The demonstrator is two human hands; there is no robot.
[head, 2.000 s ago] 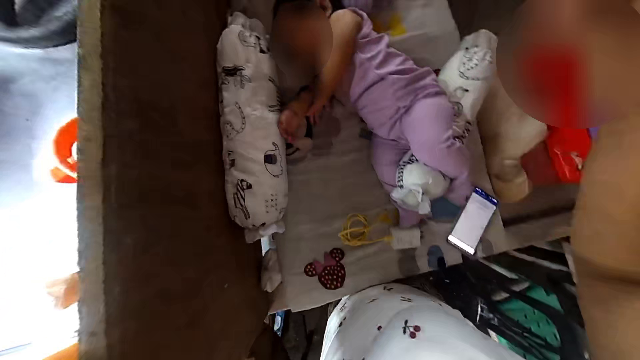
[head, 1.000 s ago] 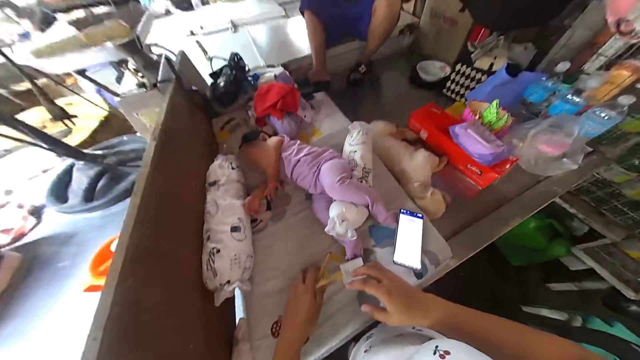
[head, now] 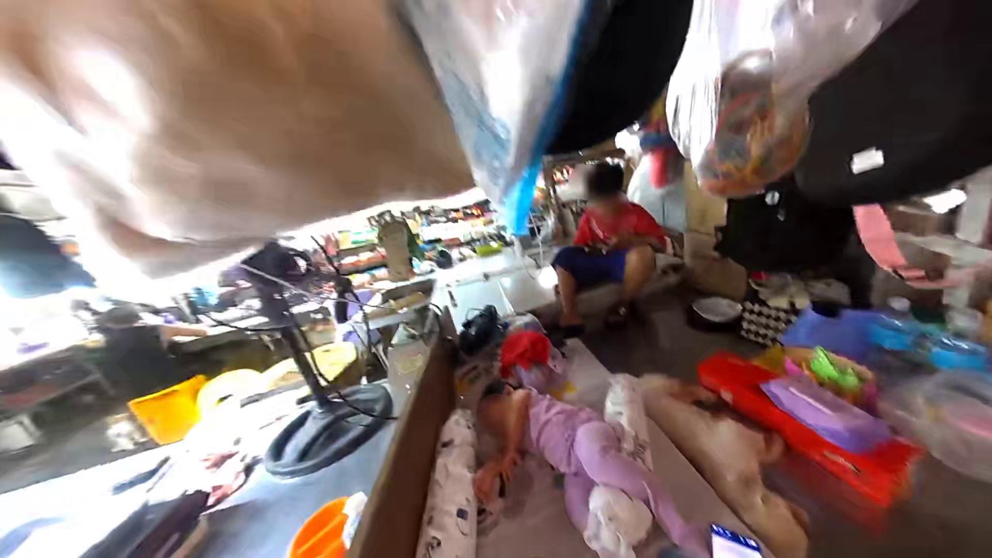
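Note:
Neither my left hand nor my right hand shows in the head view now. A small child in a purple outfit (head: 577, 438) lies on a pale mat between a long white printed bolster (head: 452, 488) and a second printed bolster (head: 626, 403). A white cloth bundle (head: 616, 519) rests at the child's legs. The phone (head: 735, 542), its screen lit, is cut off by the bottom edge. Beside the right bolster lies a light tan dog or plush animal (head: 725, 449); which, I cannot tell. A red cloth (head: 525, 353) is near the child's head.
A wooden board (head: 411, 457) edges the platform's left side. Beyond it stand a black round base (head: 329, 430) and an orange container (head: 319, 531). A red box (head: 814, 426) bears a purple pack (head: 829, 415). Another person (head: 608, 240) sits at the back. Plastic bags (head: 756, 116) hang overhead.
The view has swung up, showing the seated person's upper body and hanging bags. Both my hands, at a yellow cable and white charger a second ago, have left the view.

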